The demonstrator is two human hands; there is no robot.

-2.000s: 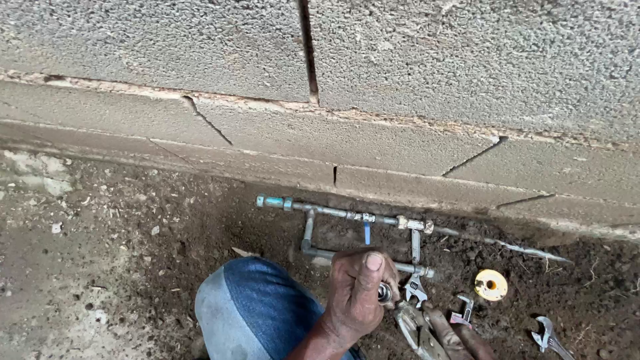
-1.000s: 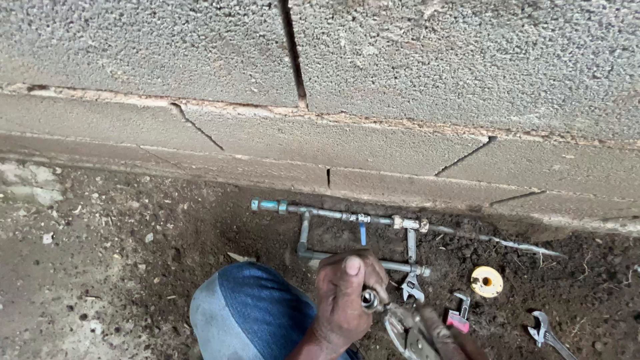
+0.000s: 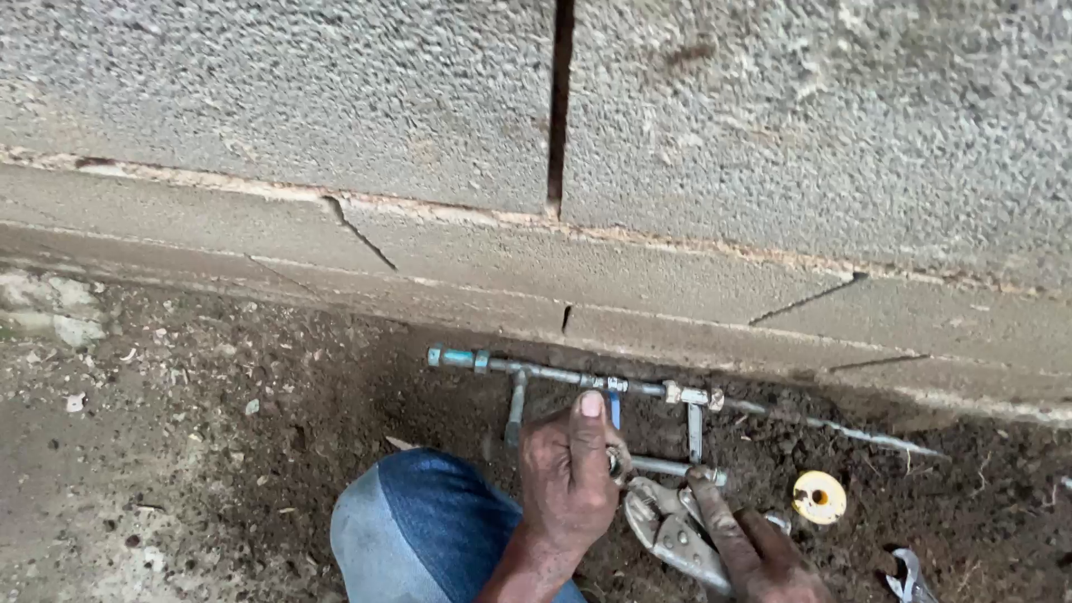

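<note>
My left hand [image 3: 569, 477] is closed around a small round metal fitting [image 3: 615, 462], its thumb pointing up. Just right of it, my right hand [image 3: 754, 544] holds a pair of locking pliers [image 3: 677, 536], whose jaws lie close beside the fitting; whether they touch it I cannot tell. Behind both hands lies a pipe assembly [image 3: 553, 373] with a teal end piece [image 3: 456, 358], a valve with a blue lever [image 3: 615, 410] and a pale tee fitting [image 3: 693, 395]. My left hand hides part of its lower branch.
A concrete block wall [image 3: 469, 234] runs behind the pipes. On the dug soil to the right are a yellow tape roll [image 3: 819, 497] and an adjustable wrench [image 3: 909, 578]; another metal tool [image 3: 779, 523] shows partly behind my right hand. My knee in denim [image 3: 435, 519] is at lower left.
The left hand has moved up toward the pipes and now covers part of the lower branch. The right hand now hides most of the tools seen beside it earlier.
</note>
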